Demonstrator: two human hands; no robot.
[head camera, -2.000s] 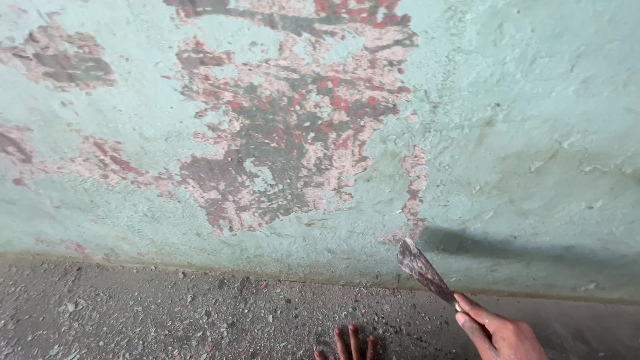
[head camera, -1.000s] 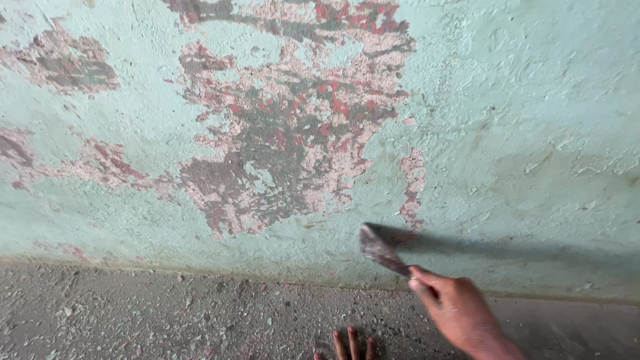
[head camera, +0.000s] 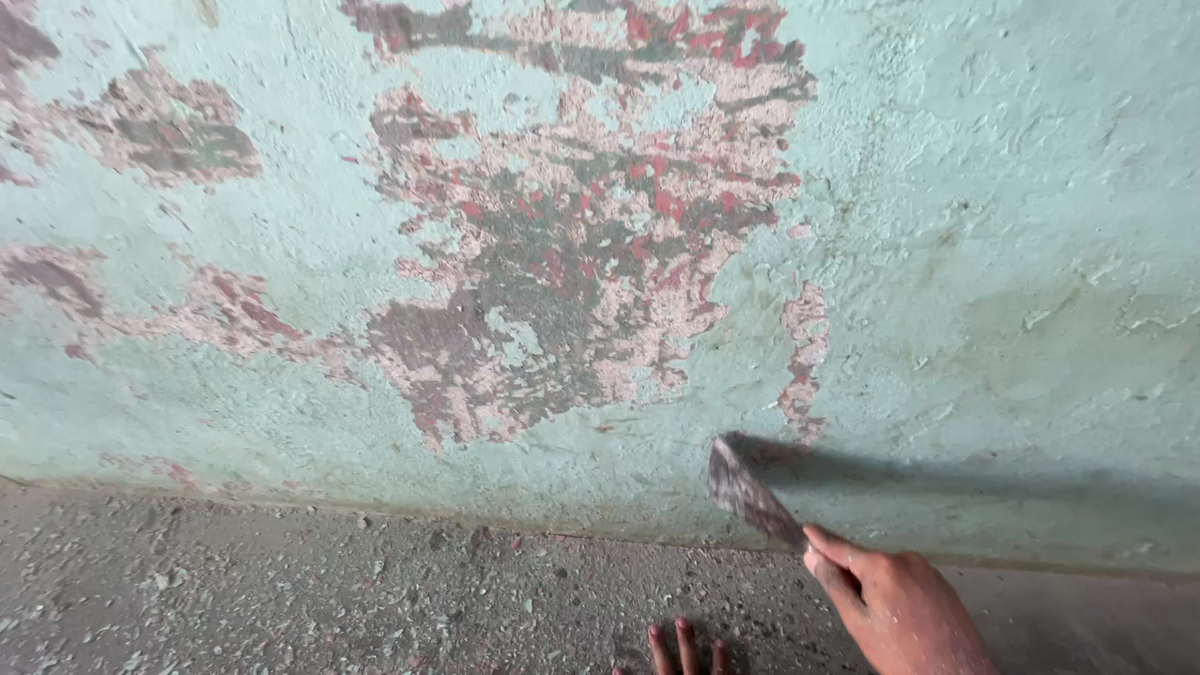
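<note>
My right hand (head camera: 900, 600) grips a metal paint scraper (head camera: 755, 492) by its handle end. The scraper is dusty, and its blade edge lies at the lower part of a painted wall (head camera: 984, 309), just below and left of a narrow pink scraped strip (head camera: 804, 347). Pale green flaking paint covers the wall, with a large bare patch (head camera: 562, 253) showing pink, red and grey layers. Of my left hand (head camera: 686, 649) only the spread fingers show at the bottom edge, over the grey floor; nothing is seen in them, and the palm is out of view.
Paint flakes and dust lie scattered over the grey floor (head camera: 281, 591), most thickly at the left. The wall meets the floor along a slanting line. Smaller scraped patches (head camera: 178, 131) mark the wall at the left, and a long shadow runs right from the scraper.
My right hand with the scraper moved left along the lower wall, then back a little to the right. My left hand has stayed at the bottom edge.
</note>
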